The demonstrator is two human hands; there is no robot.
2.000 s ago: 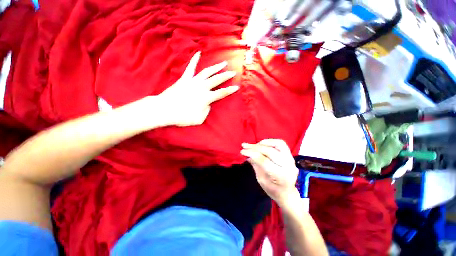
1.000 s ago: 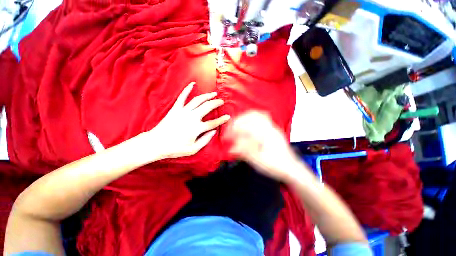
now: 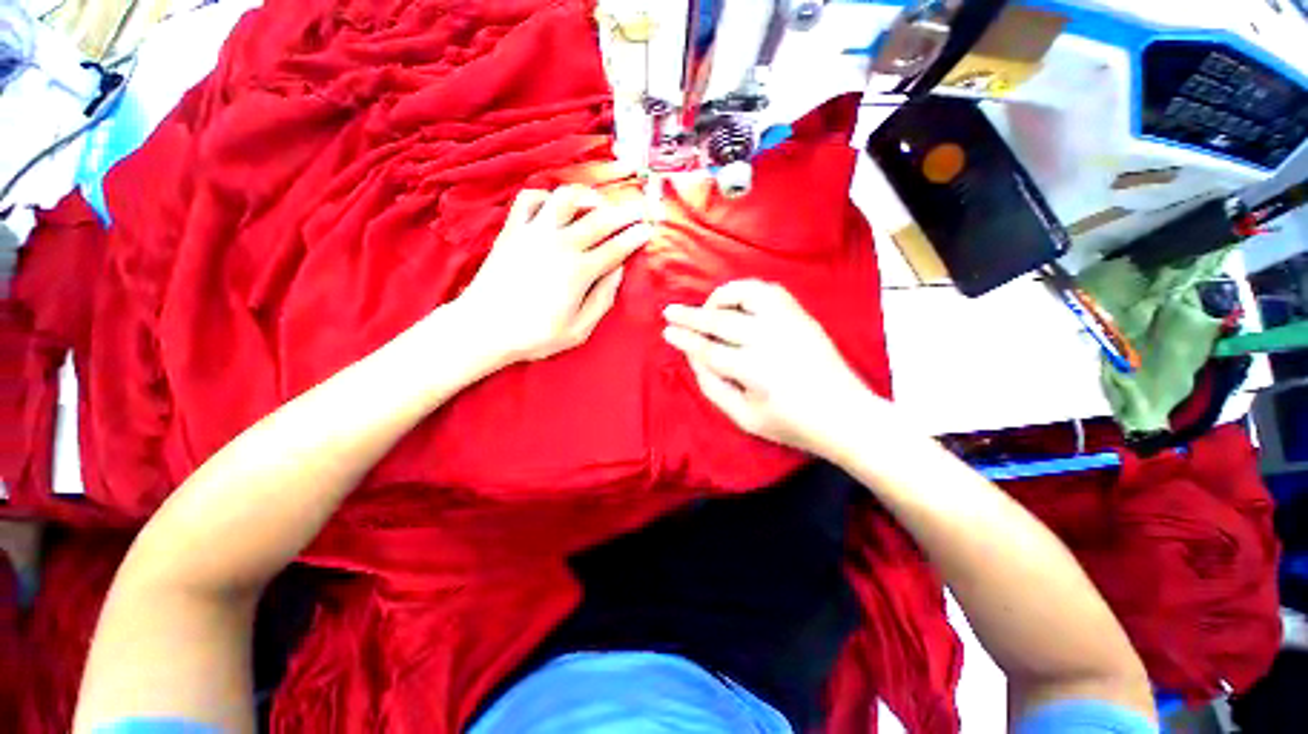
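A large red garment [image 3: 373, 273] lies over the machine table and hangs into my lap. A seam line runs from the lit presser foot area [image 3: 657, 184] down towards me. My left hand [image 3: 552, 273] rests on the cloth left of the seam, fingers bent and slightly apart, fingertips just below the presser foot. My right hand [image 3: 760, 359] is on the cloth right of the seam, lower down, with bent fingers and fingertips near the seam. Whether it pinches cloth cannot be told.
The sewing machine head [image 3: 717, 58] stands ahead. To the right lie a black phone-like box [image 3: 968, 201], thin pens [image 3: 1093, 318], a green cloth [image 3: 1169, 344] and a green bar [image 3: 1265, 341]. A red heap [image 3: 1191, 559] sits below the right table edge.
My left hand has moved up towards the presser foot. My right hand went from the garment's near edge up beside the seam, then slightly right. The view has shifted.
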